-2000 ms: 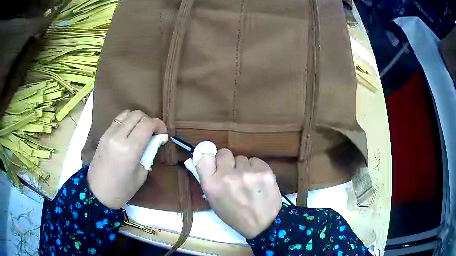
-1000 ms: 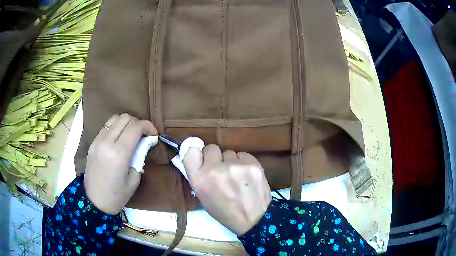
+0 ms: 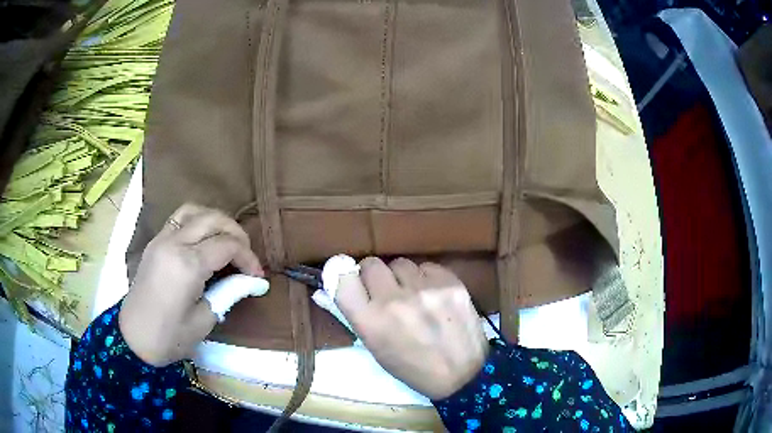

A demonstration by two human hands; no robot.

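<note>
A brown bag body [image 3: 330, 101] lies flat, its mouth edge towards me, with the redder lining [image 3: 432, 232] showing below the hem. Two straps run down it; the left strap [image 3: 302, 355] hangs over the table edge. My right hand [image 3: 410, 321], with a white thumb cover, holds dark thread snips [image 3: 302, 274], their tips pointing left at the left strap near the mouth. My left hand [image 3: 182, 283], with a white thumb cover, is just left of the tips, fingertips and thumb close together at the bag. Whether it pinches a thread or fabric is too small to tell.
A heap of yellow-green strips [image 3: 93, 135] lies left of the bag. A white sheet [image 3: 554, 326] is under the bag on a pale table [image 3: 639, 254]. A grey-tan woven tab [image 3: 611, 298] sticks out at the bag's right side. A red panel [image 3: 698, 220] is beyond the table at right.
My left hand has moved slightly down and its thumb is now lower and flatter. The snips' tips have shifted down from the hem level to the lining beside the left strap.
</note>
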